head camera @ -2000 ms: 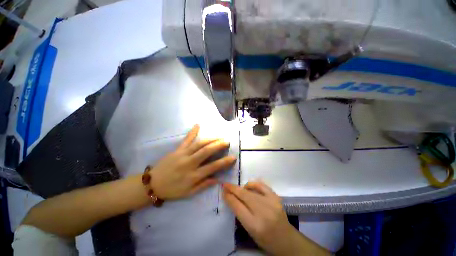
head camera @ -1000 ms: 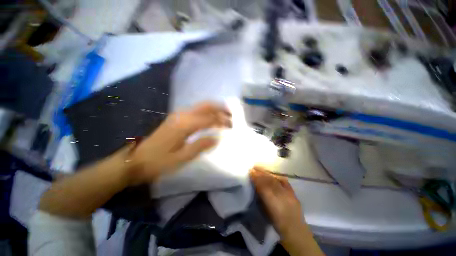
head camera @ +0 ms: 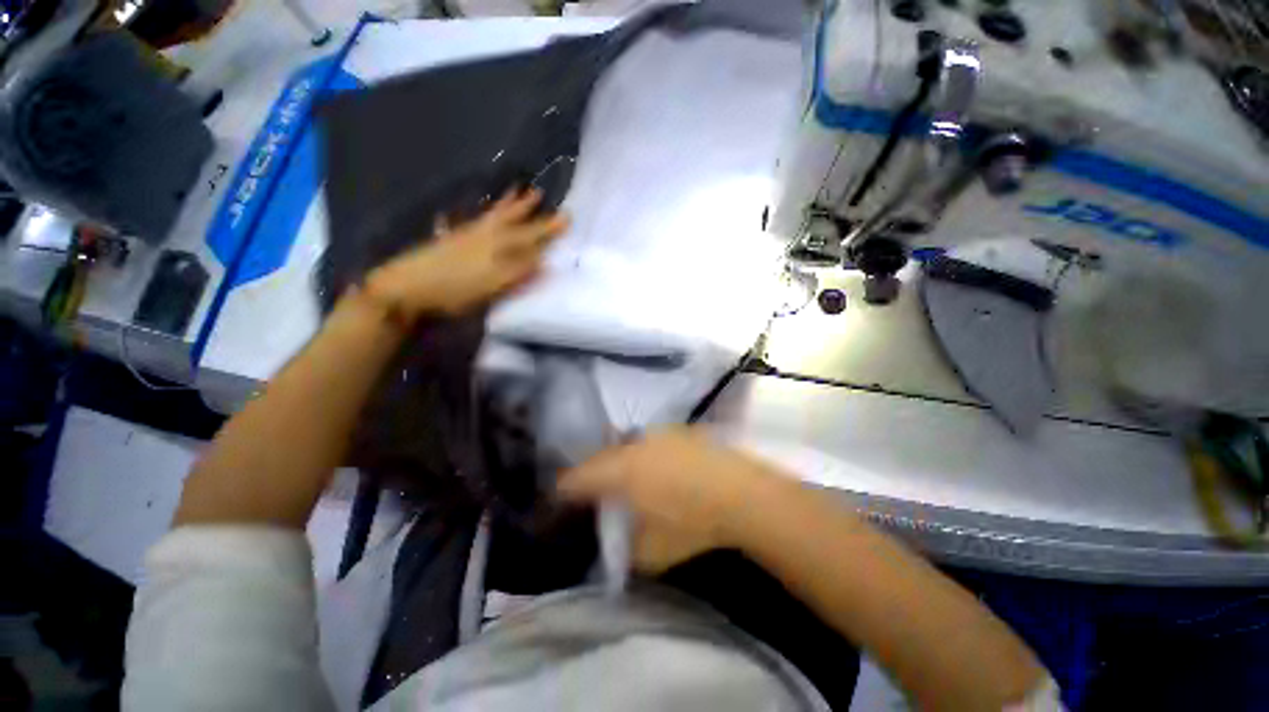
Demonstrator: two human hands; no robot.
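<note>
The garment panel lies left of the needle, its grey-white side up and bunched in folds at the table's front edge. Its dark textured part spreads to the left. My left hand lies on the dark part with fingers apart. My right hand is blurred at the front edge, closed on a fold of the panel that hangs towards my lap. The presser foot stands right of the panel, under the white sewing machine head.
A curved grey fin-shaped piece lies on the bed under the machine arm. Scissors with yellow and green handles are at the right end. Another machine part with a blue stripe stands at left.
The panel's front part has been pulled up and folded, and its edge has come away from the needle area. My left hand has moved onto the dark fabric; my right hand moved down and left.
</note>
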